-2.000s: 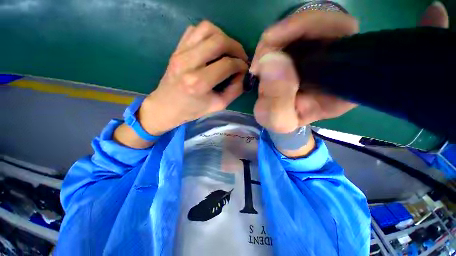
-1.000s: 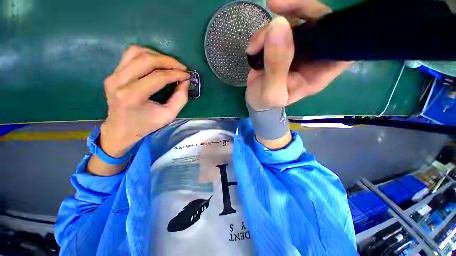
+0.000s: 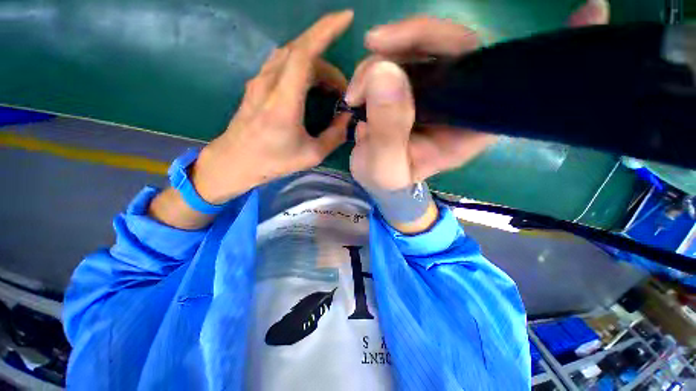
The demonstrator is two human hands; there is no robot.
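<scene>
My left hand, with the blue wristband, pinches a small black housing low between thumb and fingers. One finger points up and away from the part. My right hand, with the grey wristband, is wrapped around the thick black electric screwdriver, which reaches to the right edge. Its narrow end is at the housing, between the two hands. The fingertips hide most of the housing and the bit, so contact between them is unclear.
The green bench mat lies under the hands. A black cable runs along the bench's near edge at right. Blue bins stand on a rack at lower right. The grey floor has a yellow line at left.
Compared with one second ago, my hands have come together and the driver's narrow end has moved from the speckled dish to the housing. The dish no longer shows. The view has tilted.
</scene>
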